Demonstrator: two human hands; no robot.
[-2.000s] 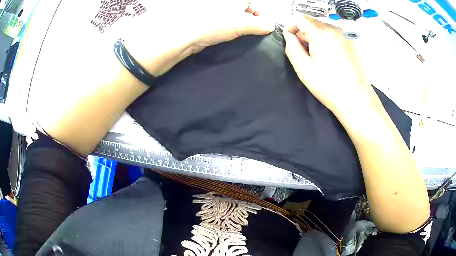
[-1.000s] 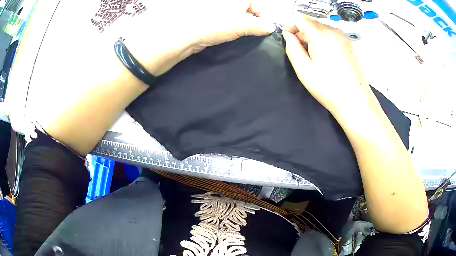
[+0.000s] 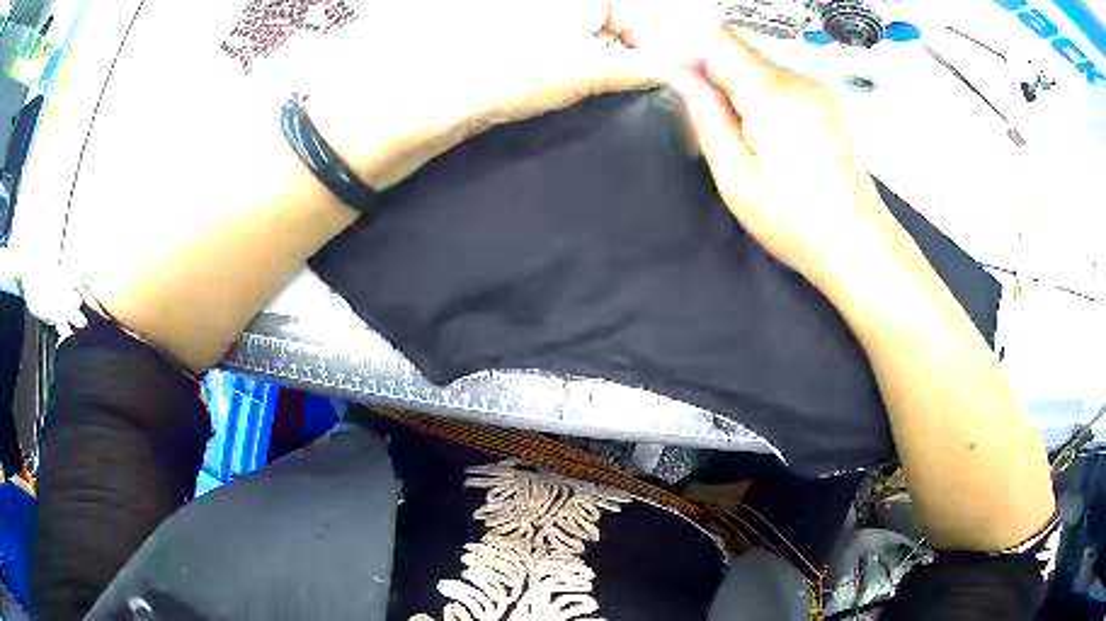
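The black panel [image 3: 582, 255] lies over the table and its lower edge hangs over the ruler at the front edge. My left hand [image 3: 619, 55] is at the panel's far edge, overexposed, with its fingertips close to my right hand. My right hand [image 3: 776, 146] is at the same far edge, thumb and fingers pinched together on the panel's edge. The exact finger hold is blurred, and I cannot tell whether a small tool is between the fingers. My right forearm lies across the panel's right part.
Small brown tabs [image 3: 285, 27] lie heaped at the far left. The machine's round metal part [image 3: 849, 22] is at the back right. The ruler [image 3: 352, 364] runs along the front edge. Brown cords [image 3: 534, 451] cross my lap. A blue crate [image 3: 237, 425] is under the table.
My right hand has shifted slightly and its fingertips look more blurred. The panel's right part has moved a little with the forearm. My left hand stays in about the same place.
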